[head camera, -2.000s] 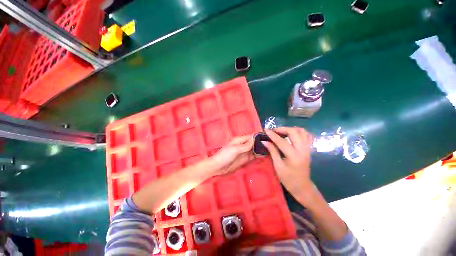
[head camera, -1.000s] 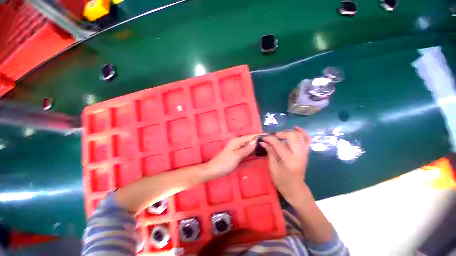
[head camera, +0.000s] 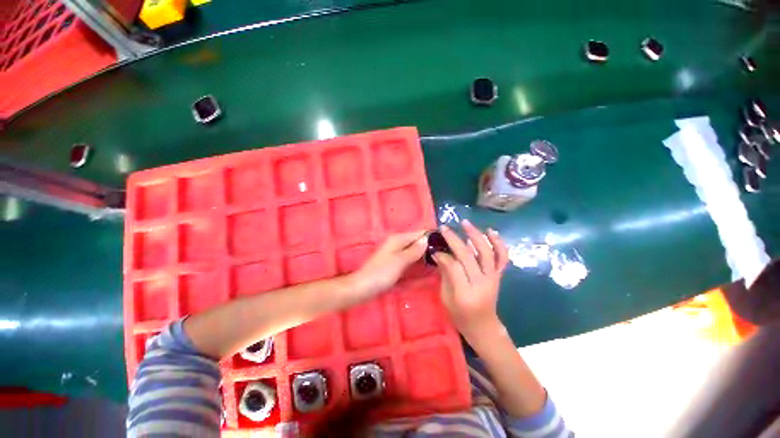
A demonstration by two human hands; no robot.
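Observation:
A dark watch body is held between my two hands above the right edge of the red tray. My left hand grips its left side with the fingertips. My right hand has its thumb and fingers on the watch's face and right side; whether it holds a wipe cannot be told. Several watch bodies lie back side up in the tray's near pockets, such as this one. My left forearm crosses the tray and hides some pockets.
The solvent bottle stands right of the tray. Shiny clear scraps lie nearer. A white strip lies at right, with a dark cluster of watch bodies beyond. Spaced watch bodies lie on the green belt. A metal post is at left.
The view has shifted, bringing the cluster at right into sight. The watches on the belt have moved rightward relative to the tray. Both hands stay on the held watch, and my right fingers have spread.

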